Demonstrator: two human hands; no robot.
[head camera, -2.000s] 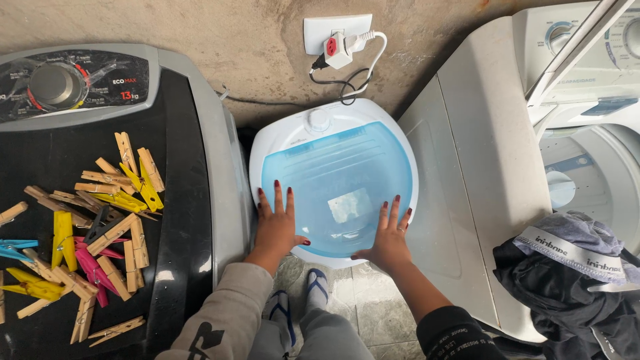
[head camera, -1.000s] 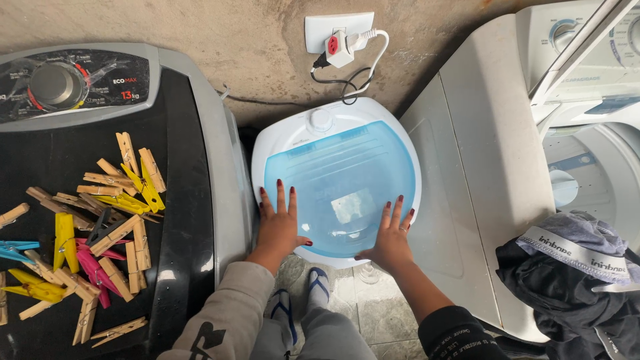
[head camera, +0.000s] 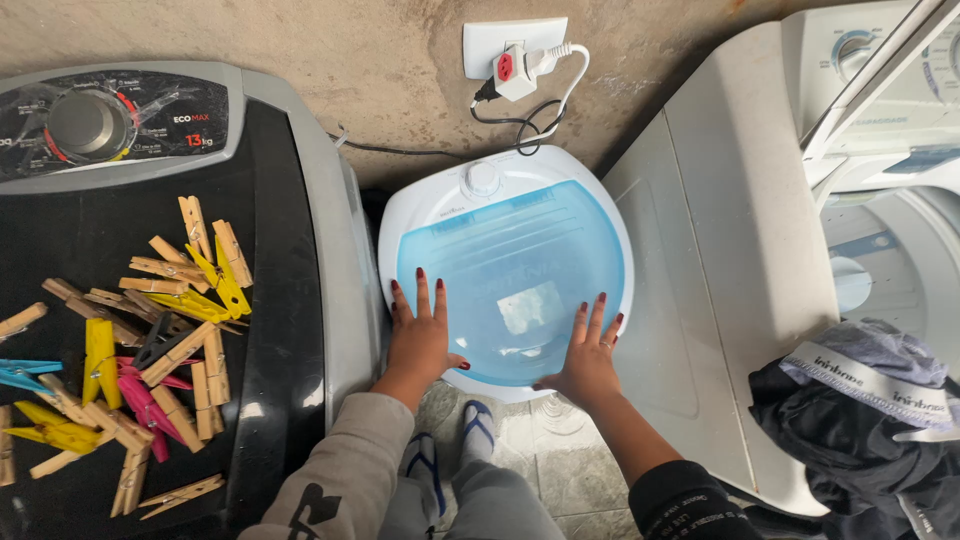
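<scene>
A small white washing machine or spin dryer (head camera: 390, 225) with a see-through blue lid (head camera: 465, 277) stands between two larger machines. A pale patch shows on or under the lid, and a round white knob (head camera: 481, 179) sits at its back. My left hand (head camera: 421, 341) lies over the lid's front left edge, fingers apart, holding nothing. Over the front right part of the lid is my right hand (head camera: 589, 360), with fingers spread and nothing in it. Whether the fingers press on the lid or hover just above it, I cannot tell.
Wooden and coloured clothespins (head camera: 97, 360) lie on the black lid of the grey washing machine (head camera: 300, 165) at left. A plug adapter (head camera: 515, 73) with cords is in the wall outlet (head camera: 480, 45). At right, dark clothes (head camera: 840, 420) lie by an open white washing machine (head camera: 750, 247).
</scene>
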